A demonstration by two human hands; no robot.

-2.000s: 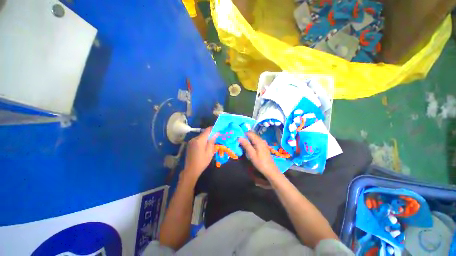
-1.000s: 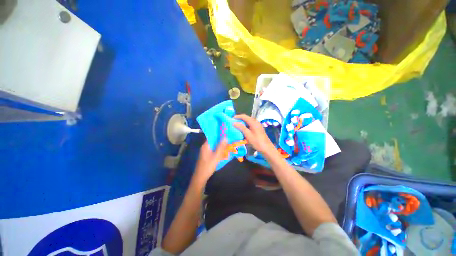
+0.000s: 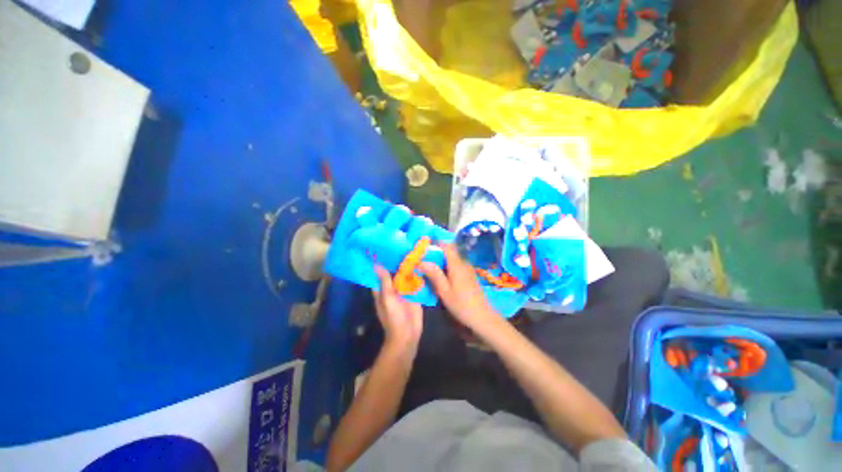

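Note:
A blue toy skin (image 3: 374,241) with an orange curved shape and pale bobbles is held in front of the white nozzle flange (image 3: 310,252). The skin covers the thin tube, so I cannot tell whether the tube is inside it. My left hand (image 3: 399,312) holds its lower edge near the orange shape. My right hand (image 3: 455,288) grips its right end. Both hands are bare. The small white basket (image 3: 580,159) sits by my lap, right of the hands, filled with more blue and white skins.
The blue machine (image 3: 222,304) stands on the left, with metal latches around the flange. A carton with a yellow liner bag (image 3: 517,115) stands beyond the basket, holding many pieces. A blue tote (image 3: 646,323) of skins is at the lower right.
The skin has turned and moved left against the flange, covering the tube that showed before. My left hand has moved right and lower beneath the skin. The whole view has shifted slightly.

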